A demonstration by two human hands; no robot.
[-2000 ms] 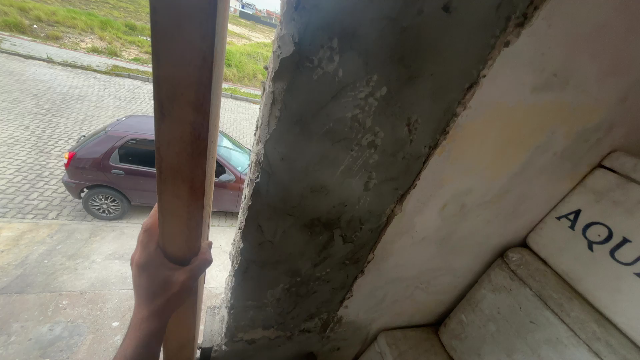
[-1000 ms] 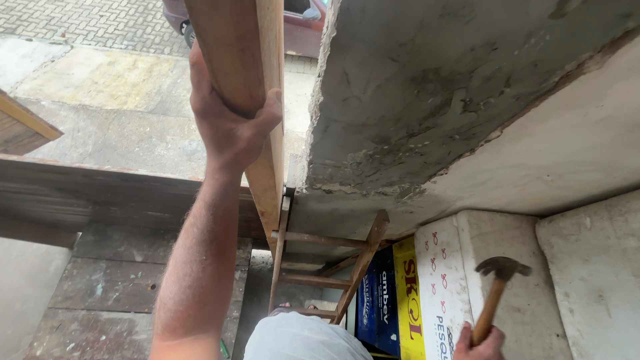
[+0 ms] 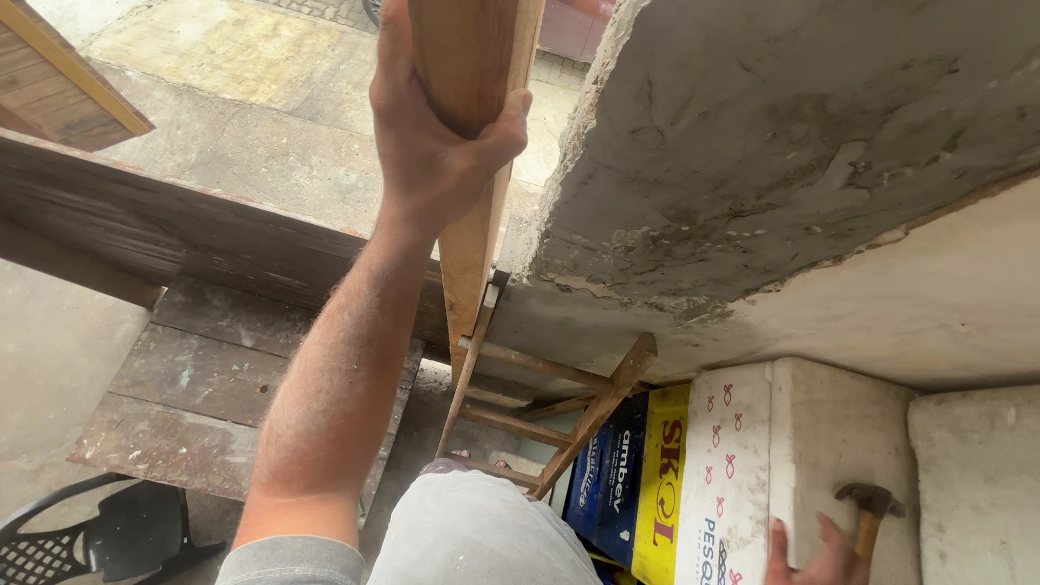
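My left hand point(image 3: 443, 146) is wrapped around an upright wooden post point(image 3: 475, 73) beside the rough edge of a cement-plastered wall. Low at the right, my right hand point(image 3: 821, 552) has its thumb and a finger spread near a claw hammer point(image 3: 868, 520) with a wooden handle; the lower part of the handle passes behind the fingers, and how firmly it is held cannot be made out. Below the post, a wooden ladder point(image 3: 528, 361) stands near my legs.
Patchy grey plaster point(image 3: 731, 146) covers the wall at the right. Beneath it are white foam boxes point(image 3: 845, 439) and blue and yellow crates point(image 3: 662, 479). A worn plank table point(image 3: 203, 390), a dark board point(image 3: 162, 227) and a black plastic chair point(image 3: 134, 520) are at the left.
The view has tilted down from the street and car. My left hand stays around the post. Compared with one second ago, the right hand and hammer are lower, and fingers are more spread.
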